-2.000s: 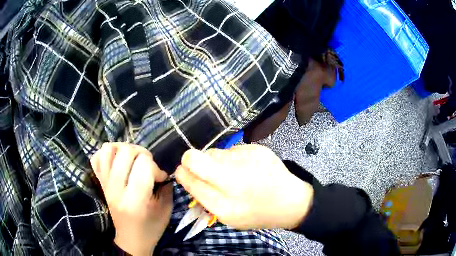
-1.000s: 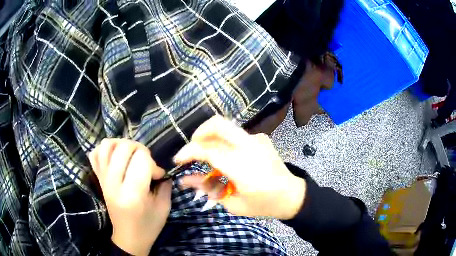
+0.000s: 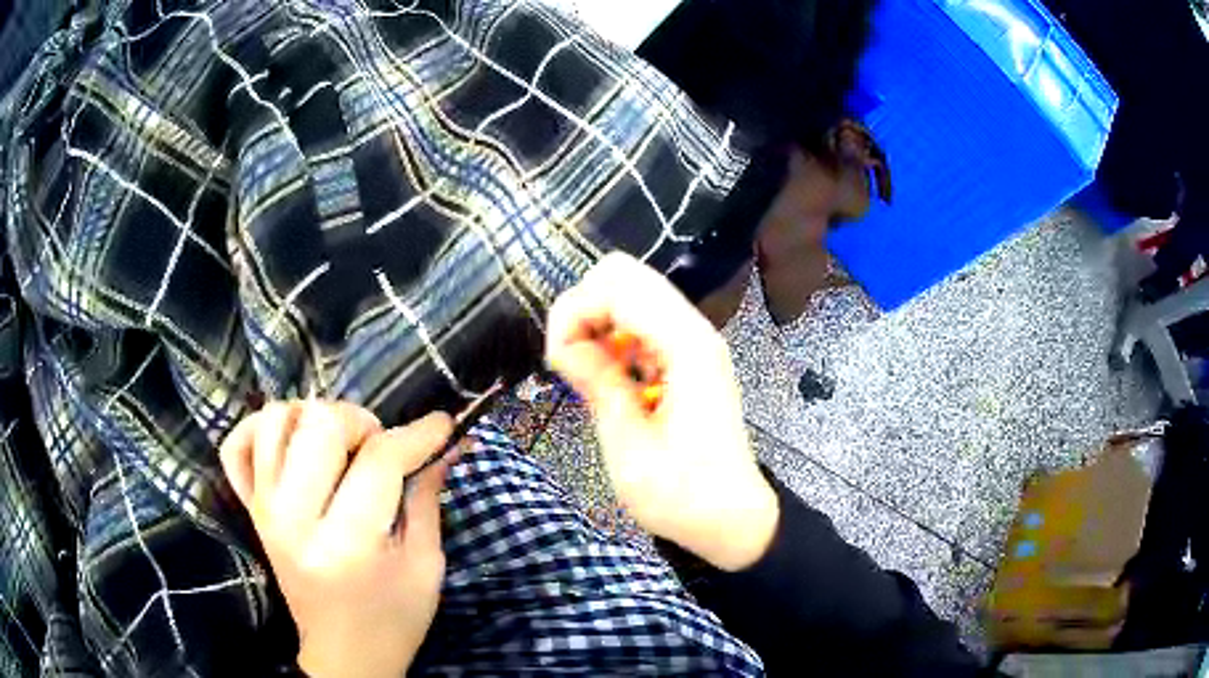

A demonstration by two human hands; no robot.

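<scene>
A plaid garment (image 3: 438, 172), black with cream, grey-blue and yellowish checks, fills the left and upper middle. My left hand (image 3: 345, 517) pinches its dark edge near the bottom centre; a thin dark strip of the edge (image 3: 458, 431) sticks out past the thumb. My right hand (image 3: 656, 411) is raised to the right of that edge, apart from the cloth edge, with fingers curled round the orange-red thread snips (image 3: 639, 371). The blades of the snips are hidden or too blurred to see. A short striped tab (image 3: 337, 193) shows on the garment.
Black-and-white gingham clothing (image 3: 557, 570) covers my lap. A bright blue crate (image 3: 968, 146) stands at the upper right, with brown and dark items beside it. A brown-yellow cardboard box (image 3: 1074, 536) lies on the speckled floor (image 3: 915, 384) at the lower right. Grey metal legs (image 3: 1167, 338) are at the right edge.
My right hand has moved away from my left hand, up and to the right, turning so the blades no longer show. The dark edge past my left thumb is now uncovered. The view has shifted slightly.
</scene>
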